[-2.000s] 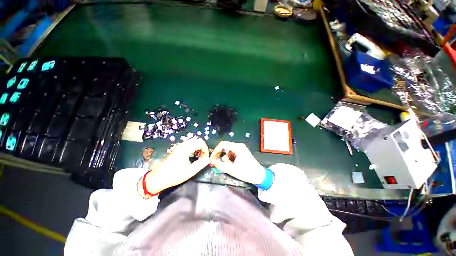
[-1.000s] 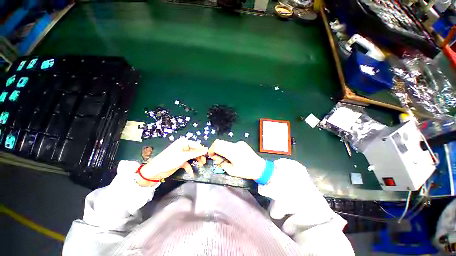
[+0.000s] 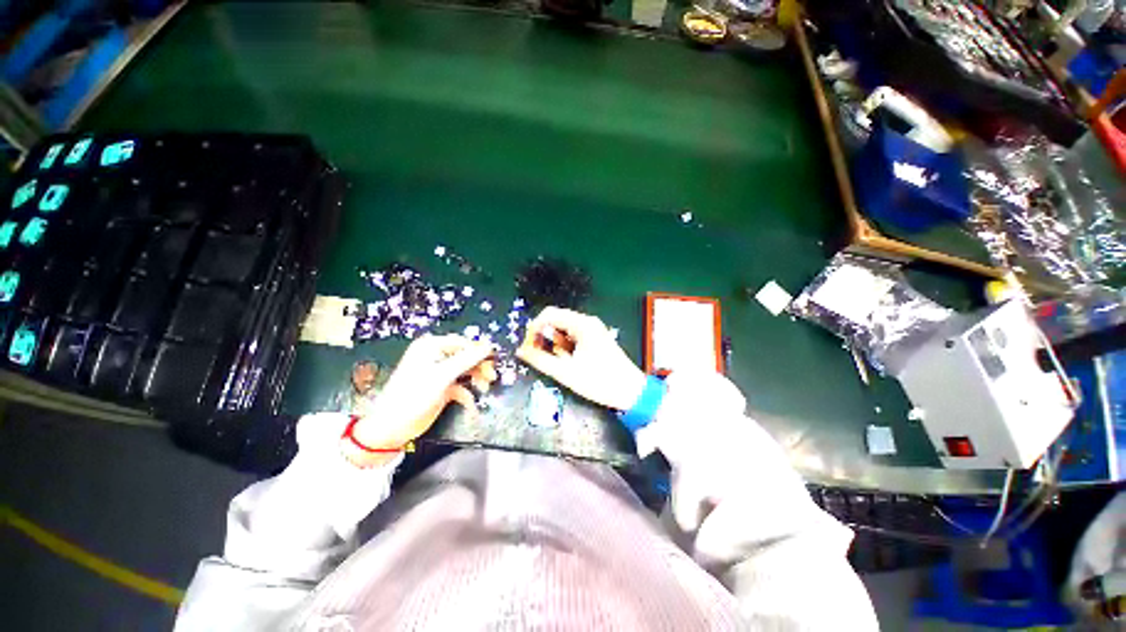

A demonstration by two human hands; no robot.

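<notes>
A small teal unit [image 3: 545,405] lies on the glossy near edge of the green mat, just below my right hand. My left hand [image 3: 432,380] is left of it, fingers bent, over the near side of the pile of small white-silver pieces [image 3: 408,303]. My right hand [image 3: 578,354] is above the unit, thumb and fingertips close together near the heap of small black parts [image 3: 551,284]. Whether either hand holds a tiny part cannot be made out. A few white pieces lie between my hands.
A black tray [image 3: 185,266] with teal units stands at left, a beige block [image 3: 329,321] beside it. An orange-red framed square [image 3: 683,333] lies right of my right hand. Further right are a plastic bag [image 3: 864,296], a white device [image 3: 998,389] and a blue bin [image 3: 911,179].
My right hand has moved up and away from the near edge, towards the black heap. The hands have drawn apart, and the teal unit now lies uncovered on the near edge.
</notes>
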